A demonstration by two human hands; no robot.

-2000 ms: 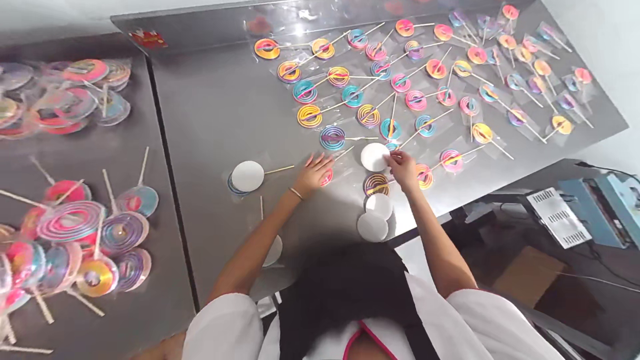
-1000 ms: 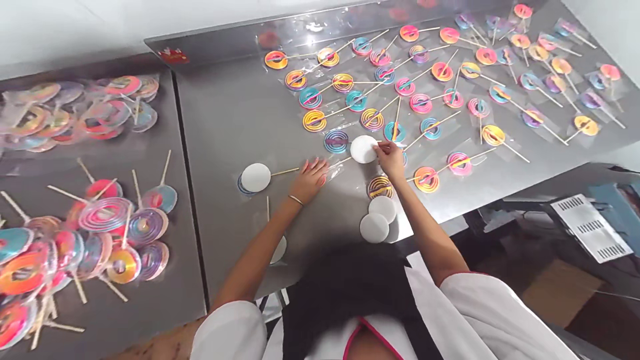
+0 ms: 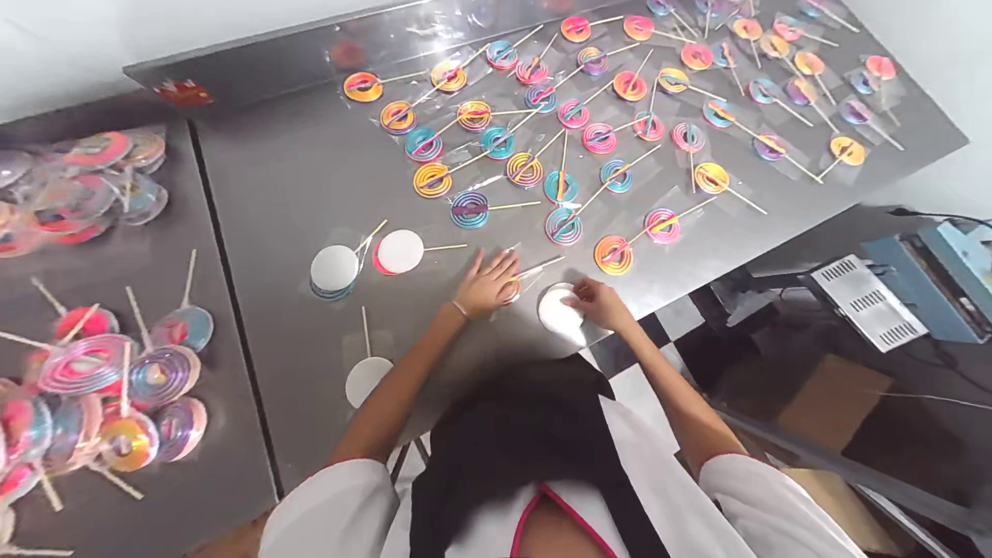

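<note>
My left hand (image 3: 487, 287) lies palm down with its fingers apart over a wrapped lollipop (image 3: 510, 291), mostly hidden, whose stick points up and right. My right hand (image 3: 601, 304) pinches the edge of a white disc (image 3: 559, 308) near the table's front edge; what lies under the disc is hidden. To the left, one white disc (image 3: 401, 251) rests on a pink lollipop, another white disc (image 3: 335, 267) on a blue one. Beside my left forearm is a further white disc (image 3: 367, 380) with a stick above it. A blue and purple spiral lollipop (image 3: 470, 210) lies above my left hand.
Many wrapped spiral lollipops (image 3: 599, 139) spread over the upper right of the metal table (image 3: 271, 194). Past a dark seam at the left lie piles of wrapped lollipops (image 3: 93, 364). A raised metal ledge (image 3: 271, 74) runs along the back. A blue machine (image 3: 942, 279) stands at the right.
A white disc on a pink lollipop now lies left of my left hand. My right hand has moved down toward the table's front edge, where white discs and an orange spiral lollipop were seen earlier.
</note>
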